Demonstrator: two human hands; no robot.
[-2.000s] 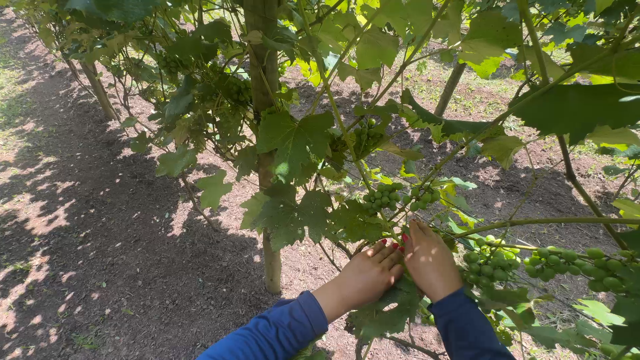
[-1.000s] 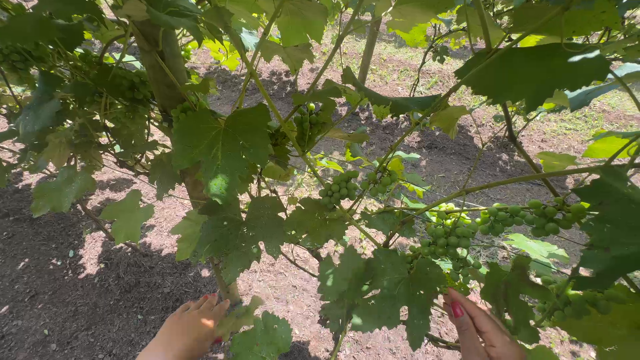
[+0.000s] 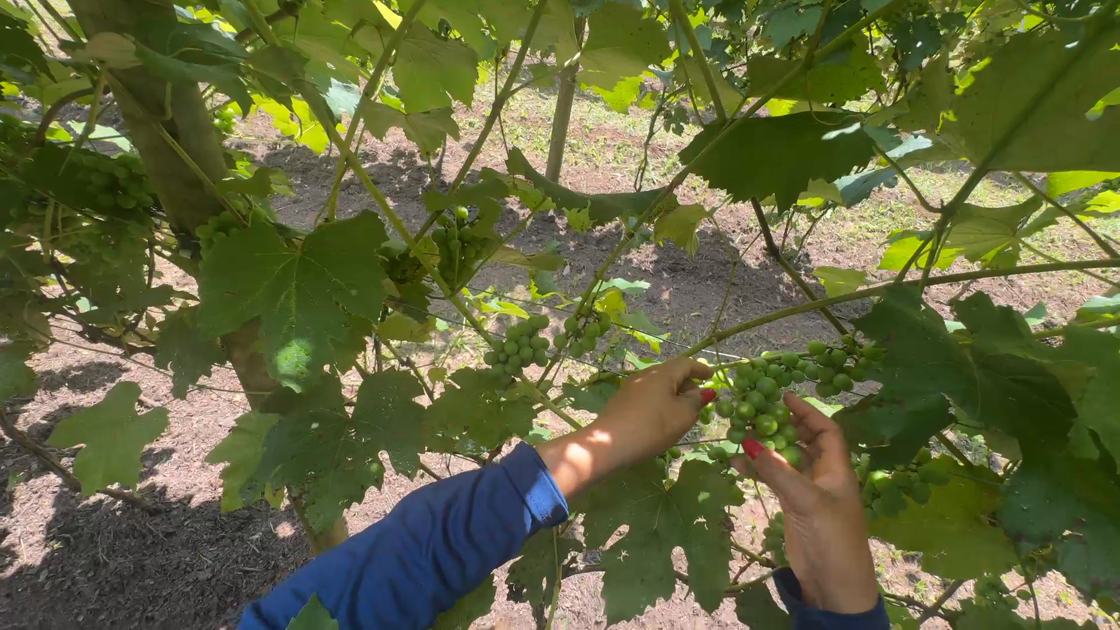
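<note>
A bunch of green grapes (image 3: 759,398) hangs below a vine shoot right of the middle. My left hand (image 3: 643,416), in a blue sleeve, reaches to the bunch's upper left side with its fingertips drawn together; whether they pinch a stem or a berry cannot be told. My right hand (image 3: 814,499) cups the bunch from below and the right, its thumb and fingers against the berries. More green grapes (image 3: 840,366) adjoin on the right. Two smaller bunches (image 3: 518,346) hang to the left of my left hand.
A wooden post (image 3: 162,131) stands at the left, a thinner one (image 3: 564,105) farther back. A long green shoot (image 3: 875,289) crosses the right side. Broad vine leaves (image 3: 293,284) surround my arms, some with holes. Shaded soil (image 3: 131,560) lies below.
Both hands have come to the grape bunch; a second ago the left was low at the left and the right was below the grapes. The view has shifted right along the vines.
</note>
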